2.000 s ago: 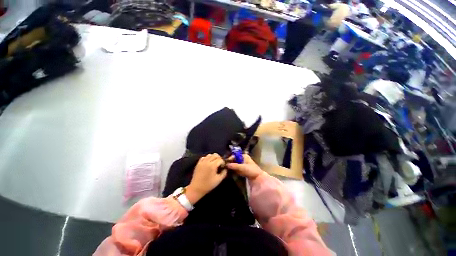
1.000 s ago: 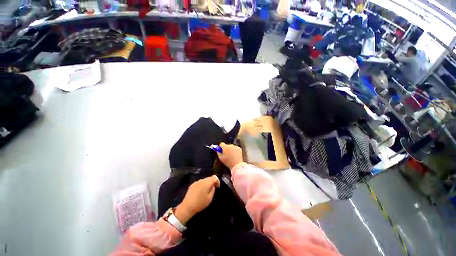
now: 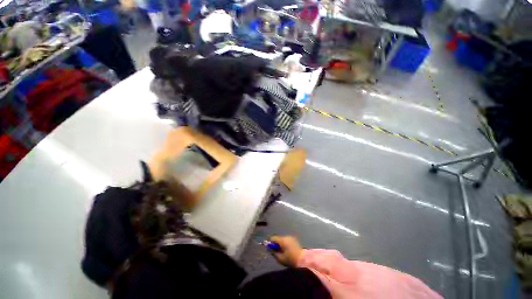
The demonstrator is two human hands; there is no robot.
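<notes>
A black garment piece lies bunched on the white table at the lower left, with a blurred brownish part on its right side. My right hand is beyond the table's right edge, over the floor, closed around a small blue-handled tool with a thin tip pointing left. The tool may be thread snips; it is too small to tell. My left hand is not in view. The tan card template with its rectangular window lies on the table behind the garment.
A pile of black, navy and checked garments covers the table's far corner. A tan card piece sticks out at the table's right edge. A metal stand with wheels is on the grey floor at the right, near yellow-black tape.
The view has swung right. My right hand has left the garment and moved right past the table edge with the blue tool. My left hand has gone out of view.
</notes>
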